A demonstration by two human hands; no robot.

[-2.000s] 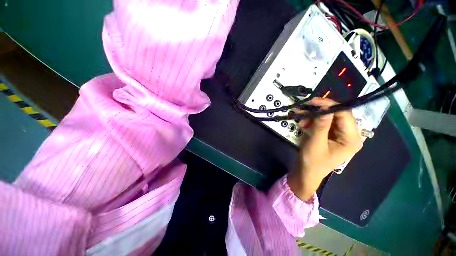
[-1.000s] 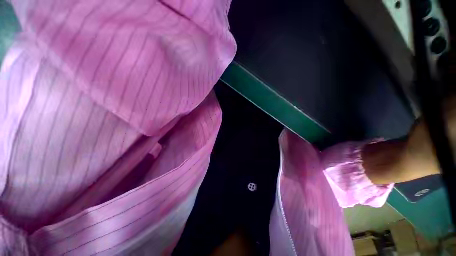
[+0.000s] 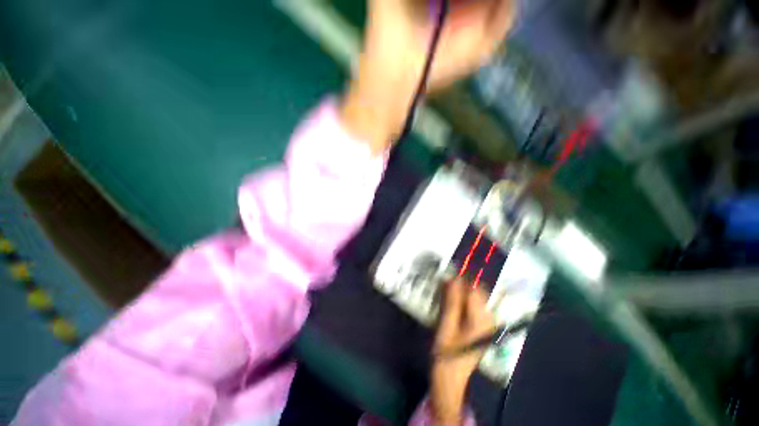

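Note:
The view is blurred. The white tester (image 3: 422,226), with red digits on a dark display (image 3: 481,256), lies on a black mat (image 3: 574,358). My right hand (image 3: 462,320) is over the tester's socket end, fingers close together on what looks like a thin black headset cable (image 3: 491,337); the plug is hidden. My left hand (image 3: 437,42) is raised at the top, cut off by the edge. A black cord (image 3: 428,71) runs down across it. What its fingers hold is out of view.
The green bench top (image 3: 166,108) spreads to the left. A brown carton-like shape (image 3: 87,216) and yellow-black floor tape (image 3: 37,298) are at the far left. Red and black wires (image 3: 570,146) stand behind the tester. Pale frame bars (image 3: 682,291) cross at the right.
The view has swung back, showing the whole tester again. My left hand has come into view at the top. My right hand is over the tester, no longer at the right edge.

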